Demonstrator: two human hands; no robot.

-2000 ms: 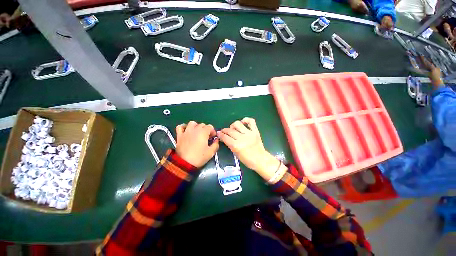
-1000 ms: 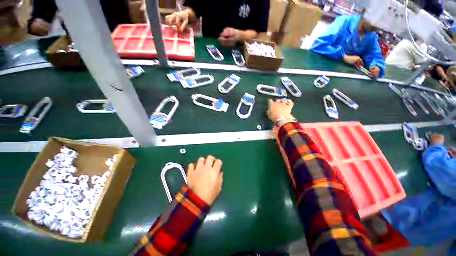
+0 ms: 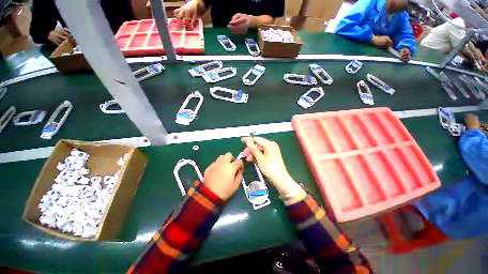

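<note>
A white loop unit (image 3: 256, 188) with a blue and white block at its near end lies on the green bench, its far end at my fingertips. My left hand (image 3: 225, 174) and my right hand (image 3: 266, 155) meet there and pinch its far end. A small pale bit shows between the fingertips; its exact shape is hidden. A second loop unit (image 3: 185, 165) lies left of my left hand, partly under my sleeve. A brown carton (image 3: 126, 184) holds a heap of small white plastic parts (image 3: 75, 203).
A salmon-pink compartment tray (image 3: 367, 159) lies at the right. A grey post (image 3: 109, 69) rises at the left. A tiny white ring (image 3: 196, 147) lies near the metal rail. Loop units lie on the dark green belt (image 3: 267, 109). People sit across the belt and at the right.
My right hand has come back from the belt to my left hand, and a loop unit now lies between them. One unit on the belt now lies farther right.
</note>
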